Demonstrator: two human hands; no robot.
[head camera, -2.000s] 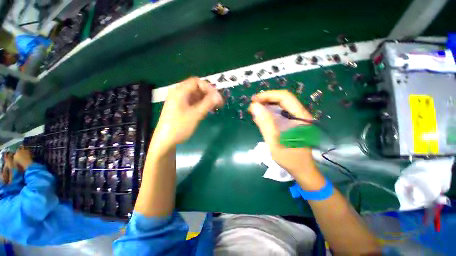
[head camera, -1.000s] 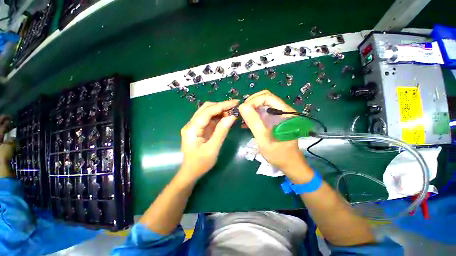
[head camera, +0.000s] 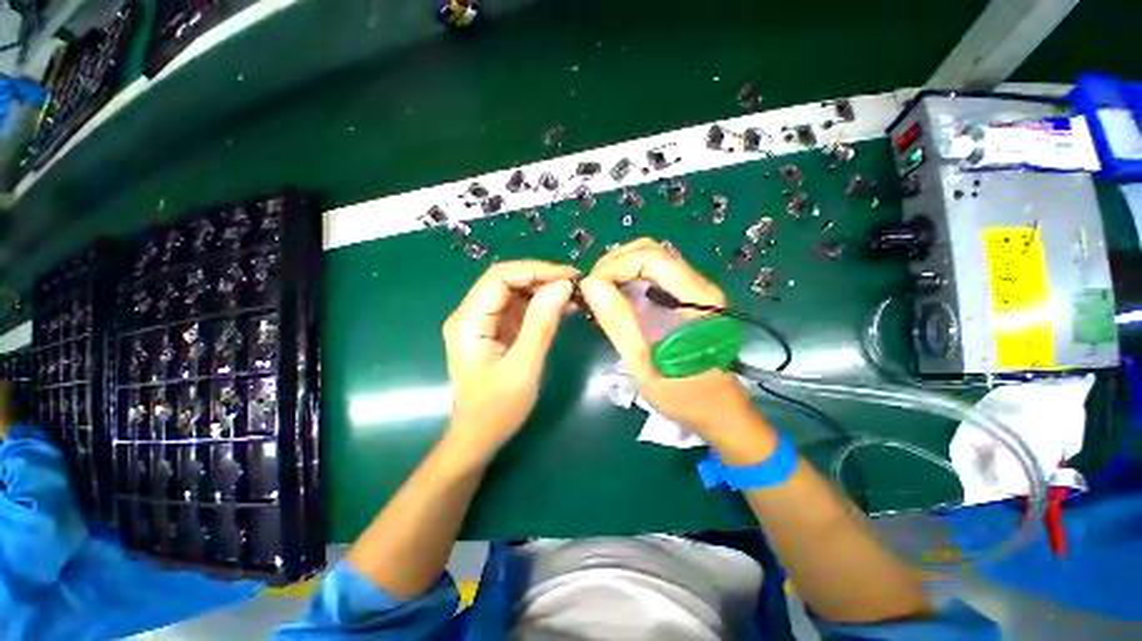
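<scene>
My left hand (head camera: 498, 341) pinches a small dark component (head camera: 577, 292) between thumb and fingertips; the fingers hide most of it. My right hand (head camera: 670, 338) holds the dispensing syringe like a pen; its barrel is mostly hidden. The syringe's green cap (head camera: 699, 347) shows at the back of the hand, with the clear air hose (head camera: 902, 396) running right and a thin black cable beside it. My two hands meet at the fingertips. The syringe tip is hidden at the component. A blue strap (head camera: 759, 467) is on my right wrist.
Many loose components (head camera: 622, 169) lie on and below the white strip (head camera: 376, 224). Black blister trays (head camera: 301, 413) stand left, beside a coworker's blue sleeve (head camera: 56, 501). The grey controller box (head camera: 977, 225) stands right. White paper (head camera: 1021, 432) and red-handled tool (head camera: 1056, 520) lie lower right; more paper (head camera: 666, 426) is under my right hand.
My hands were apart two seconds ago and came together at the fingertips. Since one second ago both have shifted slightly left, the green cap has tilted, and the hose loop has dropped lower.
</scene>
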